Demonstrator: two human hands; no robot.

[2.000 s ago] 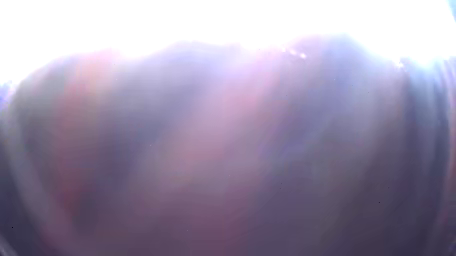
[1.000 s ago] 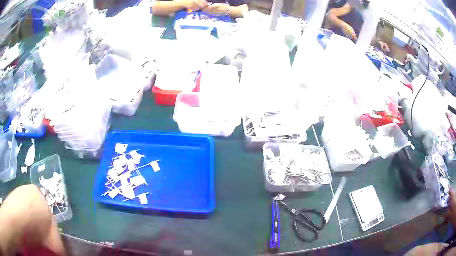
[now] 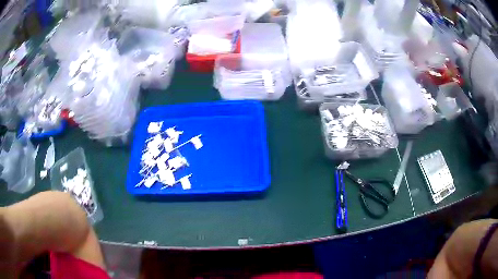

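Observation:
The blue tray [image 3: 218, 182] lies in front of me on the green bench, with a loose pile of white-tabbed metal rods [image 3: 164, 158] in its left half. A blue-handled knife [image 3: 341, 199] lies to the right of the tray, and scissors with black loops [image 3: 377, 197] lie beside it. A clear box [image 3: 357, 152] heaped with tabbed rods stands behind them. My bare left arm shows bent at the lower left edge and part of my right arm, with a dark band, at the lower right. Both hands are out of the picture.
A small clear box [image 3: 93, 210] with white parts lies by my left arm. Stacked clear containers [image 3: 106, 111] and a red bin [image 3: 199, 62] stand at the back. A pale strip [image 3: 403, 166] and a pale scale-like device [image 3: 436, 175] lie at the right.
The full blur of two seconds ago has cleared. Since one second ago the view has tilted down and turned left; tray, knife and scissors appear higher and further right. People at the back have left view.

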